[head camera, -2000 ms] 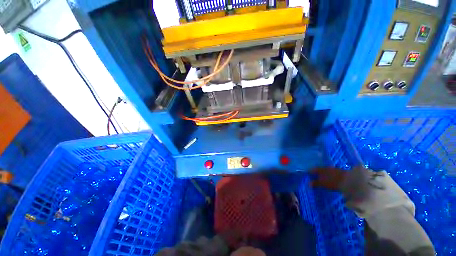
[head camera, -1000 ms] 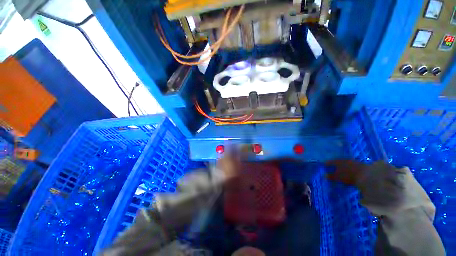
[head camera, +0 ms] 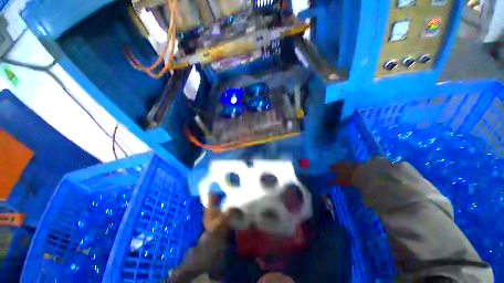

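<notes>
The white holding plate (head camera: pixel 251 190), blurred, is tilted in front of the press ledge, above the red stool (head camera: pixel 265 243). Its round holes look dark, with no blue rings visible. My left hand (head camera: pixel 217 218) grips its lower left end. My right hand (head camera: pixel 349 173) is by the right end of the ledge, away from the plate; its fingers are blurred and I cannot tell whether they hold anything. Several shiny blue parts (head camera: pixel 258 103) sit on the lower die (head camera: pixel 248 124). The upper tooling (head camera: pixel 237 44) is raised above them.
Blue crates with heaped blue parts stand on the left (head camera: pixel 132 207) and right (head camera: pixel 470 88). Orange hoses (head camera: pixel 221 147) loop at the die's left side. A red button (head camera: pixel 304 163) shows on the ledge. The control panel (head camera: pixel 414 50) is at upper right.
The white plate has come off the lower die towards me into my left hand, uncovering blue parts there. The press opened from two seconds ago. My right hand stays near the ledge's right end.
</notes>
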